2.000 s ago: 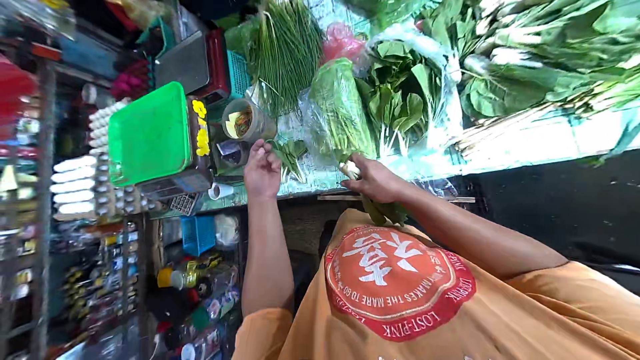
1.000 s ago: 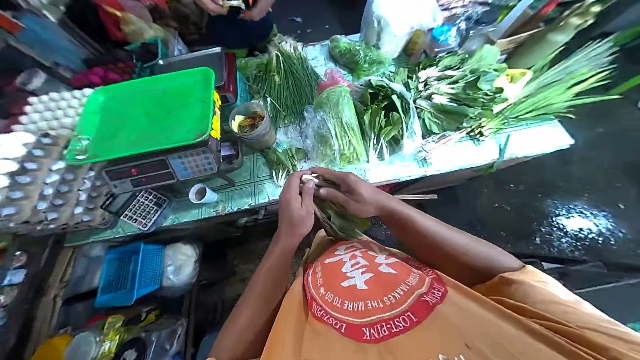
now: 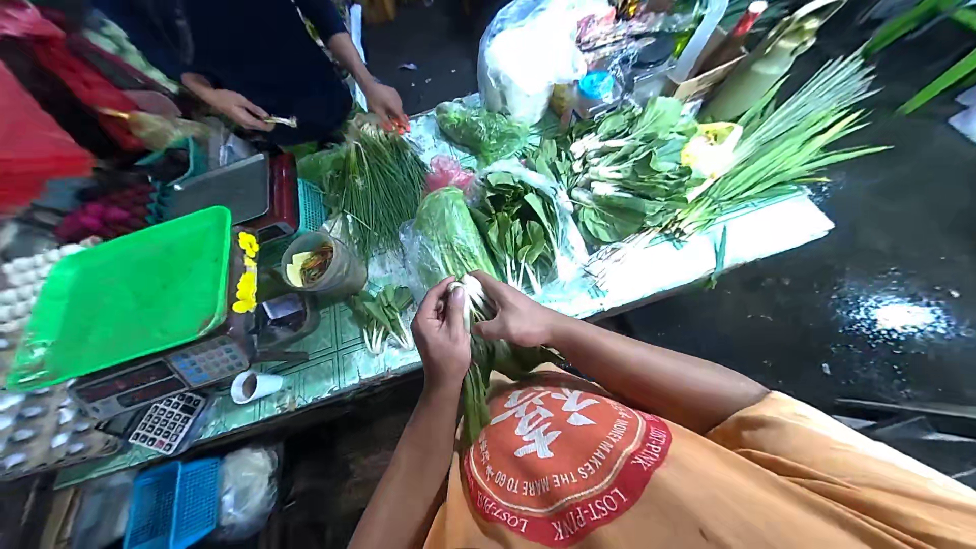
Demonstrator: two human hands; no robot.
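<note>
Both my hands meet in front of my orange shirt, around a bunch of leafy greens with white stems (image 3: 474, 299). My left hand (image 3: 444, 328) grips the stem ends from the left, thumb up against them. My right hand (image 3: 515, 314) holds the same bunch from the right. Its dark leaves hang down toward my shirt. Just beyond my hands lie a plastic-wrapped bundle of pale green vegetables (image 3: 450, 229) and leafy greens in a clear bag (image 3: 520, 229). A small bunch of greens (image 3: 383, 314) lies left of my left hand.
Left on the table (image 3: 335, 374) are a scale with a green tray (image 3: 130, 297), a calculator (image 3: 166, 422), a white cup (image 3: 255, 386) and a plastic tub (image 3: 324, 267). Long thin greens (image 3: 374, 183) and more leafy bunches (image 3: 633, 168) lie behind. Across the table stands a person (image 3: 252, 61).
My left hand, apart from the right two seconds ago, has joined it at the bunch's stem ends. The other person's body and hands now show more fully across the table. The view has turned.
</note>
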